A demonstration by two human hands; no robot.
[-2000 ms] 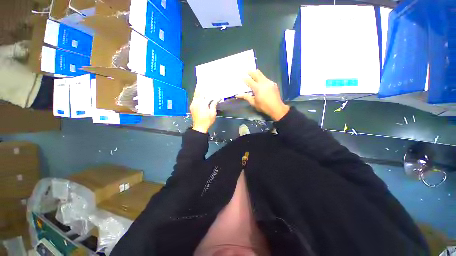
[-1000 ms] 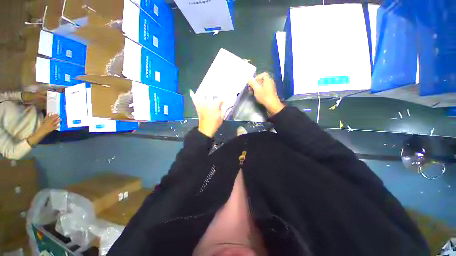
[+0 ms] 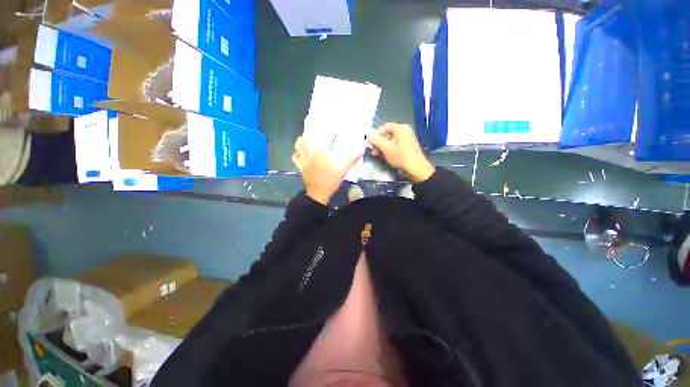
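A white inner box (image 3: pixel 344 106) is held over the dark green bench in front of me, its bright white face up. My left hand (image 3: pixel 324 162) grips its near left part. My right hand (image 3: pixel 395 150) is at its near right edge, with thumb and fingertips pinched together. A shiny, pale piece hangs below the box between my hands; it may be clear wrap. I cannot tell exactly what the right fingertips pinch.
Open inner boxes with brown flaps and blue sides (image 3: pixel 219 91) stand in rows at left. Large white and blue retail boxes (image 3: pixel 503 75) stand at right. Another white box (image 3: pixel 314 15) is at the back. Scraps dot the bench (image 3: pixel 529 178). Brown cartons (image 3: pixel 140 280) lie on the floor at left.
The white box has turned more upright in my view. My right hand has moved slightly down and left to its near edge. The other person's hands at far left have gone from view.
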